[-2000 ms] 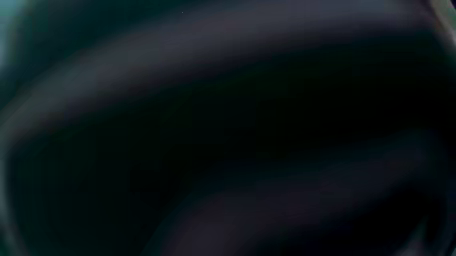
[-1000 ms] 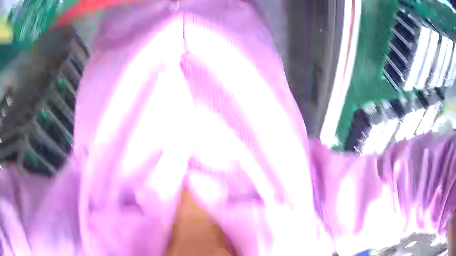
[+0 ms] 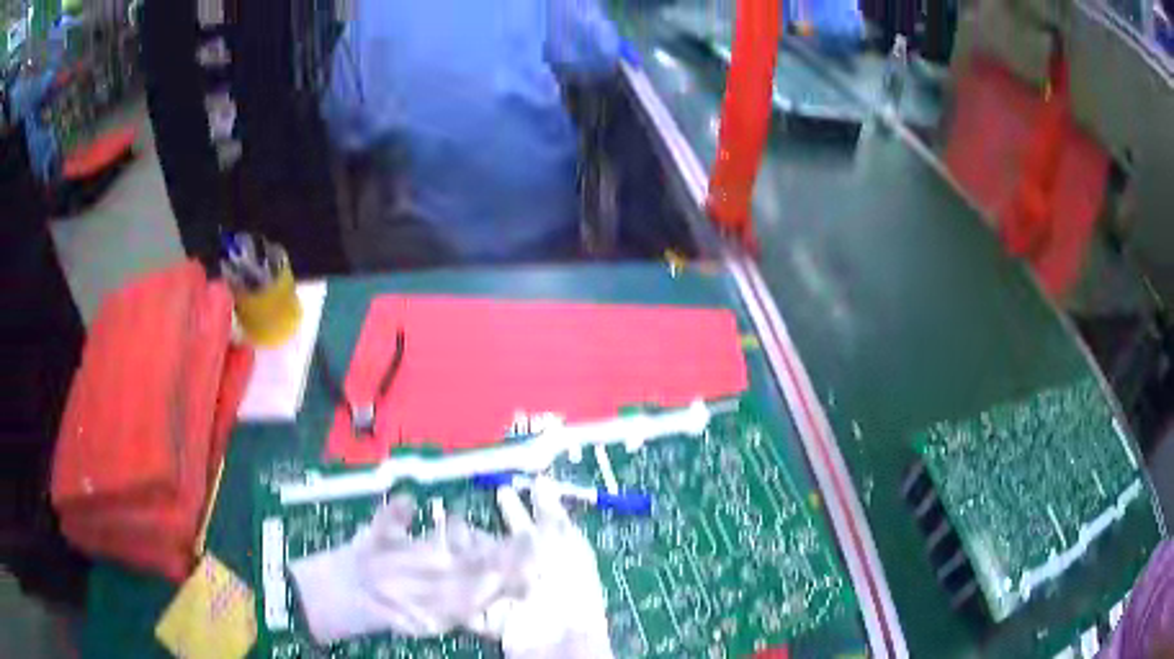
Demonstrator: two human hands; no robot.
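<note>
A large green circuit board [image 3: 721, 541] lies on the bench in front of me, a long white strip along its far edge. Two white gloves [image 3: 412, 573] lie overlapped on it; the left one's cuff has no arm in it, and the other reaches the bottom edge, blurred. A blue and white marker pen [image 3: 586, 494] lies on the board just beyond them. Dark-handled side cutters [image 3: 366, 412] lie on the pink-red foam sheet [image 3: 554, 354] behind the board. I make out neither of my hands; only a purple sleeve [image 3: 1143, 618] shows at the lower right edge.
Left are a foam sheet stack [image 3: 135, 412], a yellow pen cup [image 3: 268, 312], white paper [image 3: 278, 380] and a cream card [image 3: 210, 615]. On the right, the green conveyor [image 3: 850, 296] carries another board [image 3: 1043, 489]. A person in blue [image 3: 451, 129] is behind the bench.
The view has gone from near darkness, then my pink-purple smock and sleeves between the line and racks, to the bench with the board and gloves. My smock front has left the picture.
</note>
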